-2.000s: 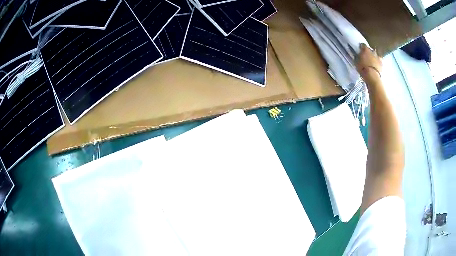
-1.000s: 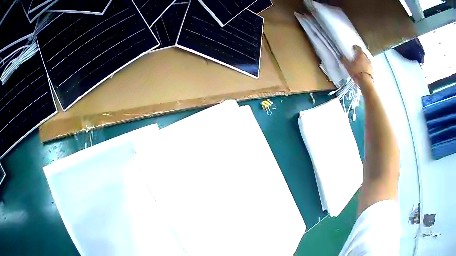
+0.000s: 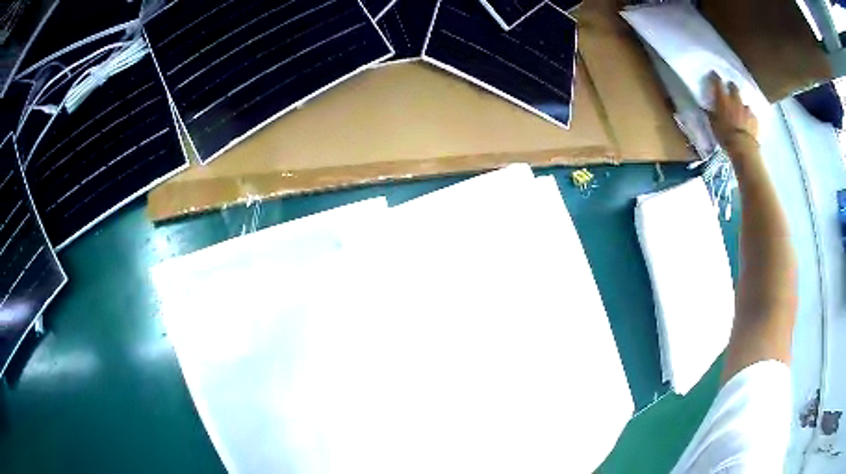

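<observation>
My right hand lies on top of a pile of white packets at the upper right, fingers a little apart. Whether it grips an edge is hard to see. Thin white cords hang from the pile's near end. My left hand is not in view. Large flat white sleeves lie overlapping on the green bench in front of me. A smaller white stack lies to their right, beside my forearm. Black solar panels lie in a loose heap at the upper left.
A brown cardboard sheet lies under the panels and the packet pile. Coiled white cords lie on the panels at left. A tiny yellow item is near the cardboard's edge. A pale surface runs along the right side.
The view has shifted, so the bench things appear further right. The packets under my right hand were fanned and now look flatter, with one broad white face on top. My hand stays at the pile.
</observation>
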